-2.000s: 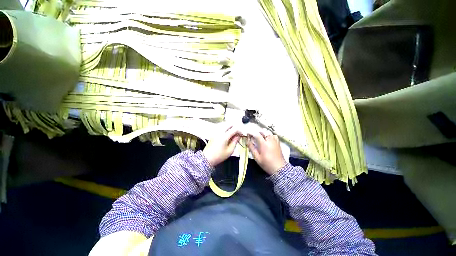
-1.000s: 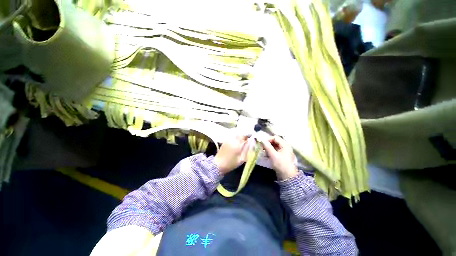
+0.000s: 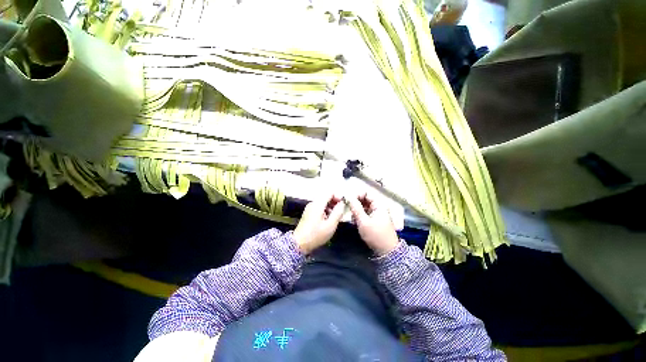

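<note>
My left hand (image 3: 319, 225) and my right hand (image 3: 374, 223) meet fingertip to fingertip at the board's front edge. They pinch a small strap end, mostly hidden by the fingers. A yellow-tan strap (image 3: 249, 211) curves from the left, below the strap row, towards my left hand. Just beyond my fingers, a tool with a dark lump of a head (image 3: 352, 168) lies on the white work board (image 3: 375, 106). Its thin handle slants right towards the loose strap bundle (image 3: 453, 152).
The strap row (image 3: 234, 92) lies sideways at left, some ends hanging over the table edge. Olive-tan bag bodies stand at left (image 3: 92, 92) and right (image 3: 552, 162). A person in dark clothing (image 3: 453, 53) is behind the bundle. A yellow line (image 3: 127, 279) crosses the dark floor.
The strap loop that hung below my hands no longer shows, and the pale strap section left of my left hand has turned into a thin curve. The view has shifted slightly.
</note>
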